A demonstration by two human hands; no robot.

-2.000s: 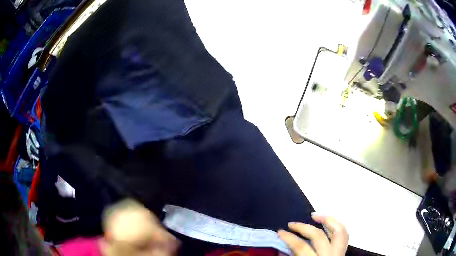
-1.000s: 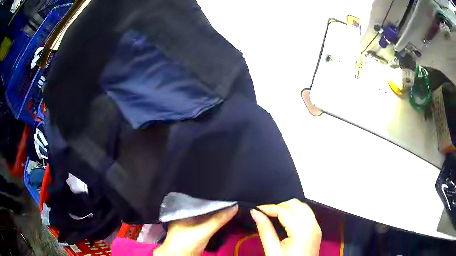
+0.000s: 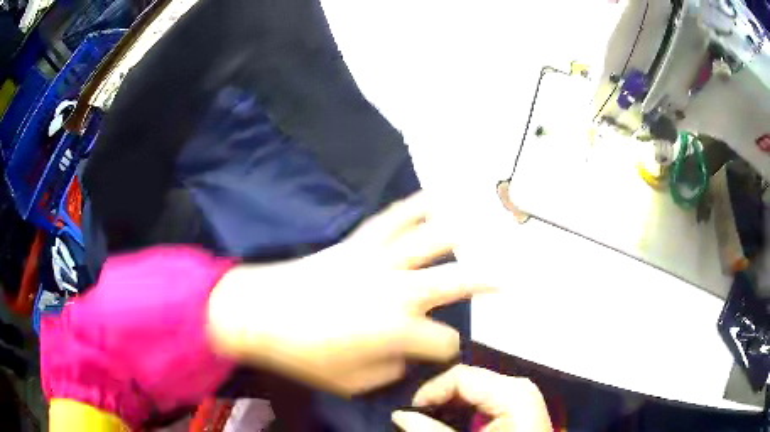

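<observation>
A large navy-black garment piece (image 3: 338, 101) lies on the left part of the white table, with a bluer navy patch (image 3: 262, 186) on it. My left hand (image 3: 346, 304), in a pink sleeve, is spread flat over the lower part of the cloth, palm down, fingers apart and blurred, pointing right. My right hand (image 3: 485, 401) is at the bottom edge, partly cut off, with thumb and finger near the cloth's lower edge. Whether it pinches the cloth cannot be made out. The grey-white strip is not visible.
The white sewing machine head (image 3: 718, 101) stands at the upper right, over its bed plate (image 3: 582, 186). Green snips (image 3: 688, 173) lie right of the needle. A black phone-like rectangle (image 3: 747, 329) is at the right table edge. Blue crates (image 3: 34, 169) stand at the left.
My left hand has moved from the cloth's bottom edge up and over the cloth, its fingers now spread. The grey-white strip has gone from sight. My right hand is a little lower.
</observation>
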